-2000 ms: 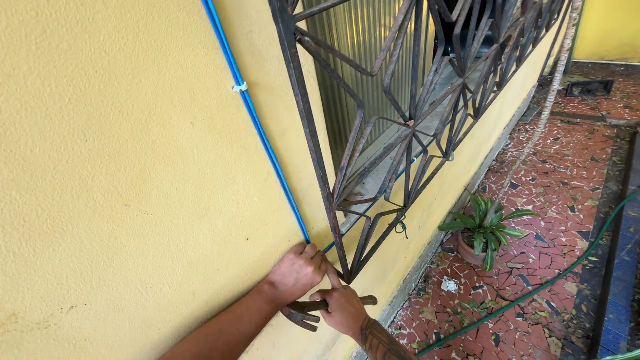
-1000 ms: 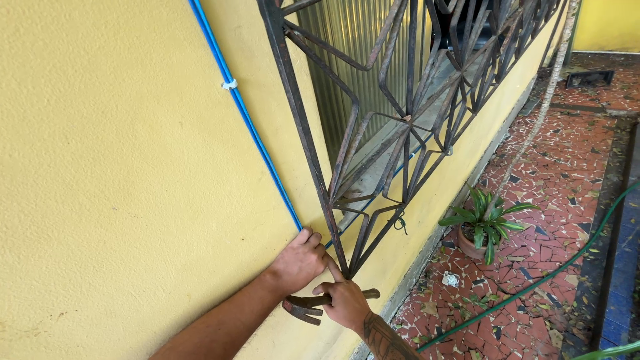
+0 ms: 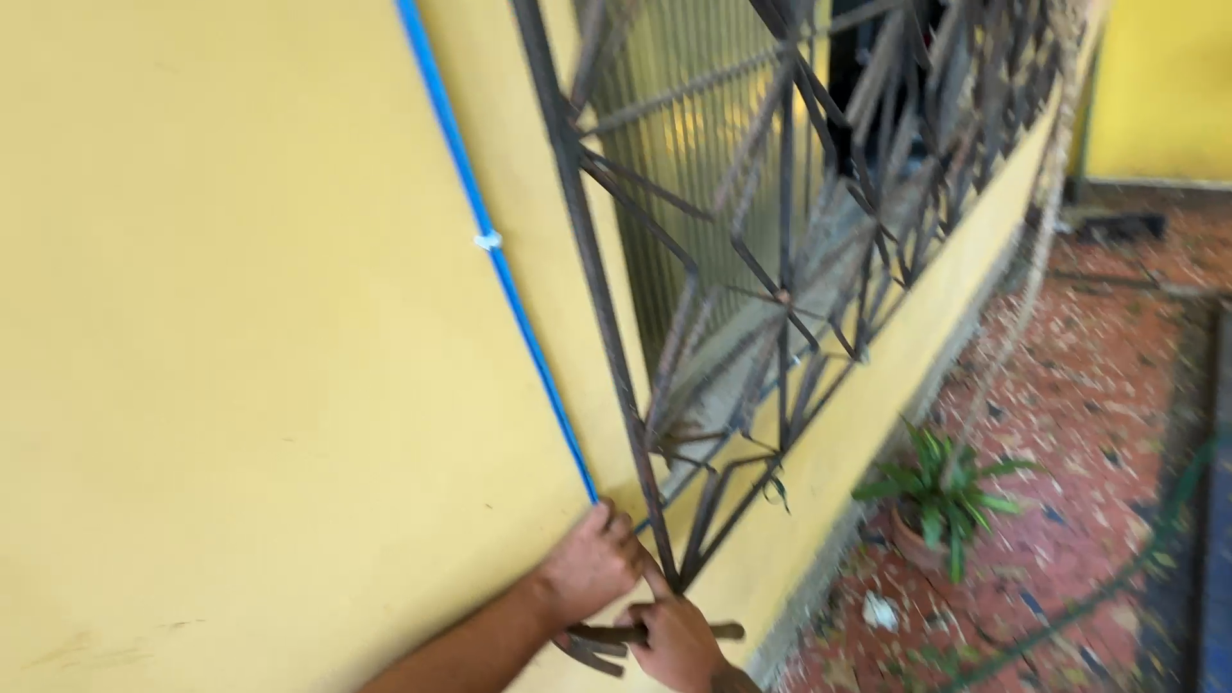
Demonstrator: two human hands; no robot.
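Note:
Against the yellow wall, my left hand (image 3: 595,566) has its fingers closed around the blue cable (image 3: 527,332) where it bends near the lower corner of the window grille (image 3: 606,289). A white cable clip (image 3: 489,240) holds the cable higher up. Just below and to the right, my right hand (image 3: 677,635) grips a claw hammer (image 3: 606,635) by its handle, with the index finger stretched up to the left hand. The claw head lies under my left wrist. From the corner the cable runs on behind the grille, along the sill.
The dark metal grille projects from the wall in front of a ribbed window pane. A potted plant (image 3: 938,500), a green hose (image 3: 1068,616) and a crumpled white scrap (image 3: 879,610) are on the red mosaic floor. A pale rope (image 3: 1035,260) hangs at the right.
Both hands keep nearly the same place at the grille's lower corner, on the cable and the hammer. The view has shifted a little and is blurred.

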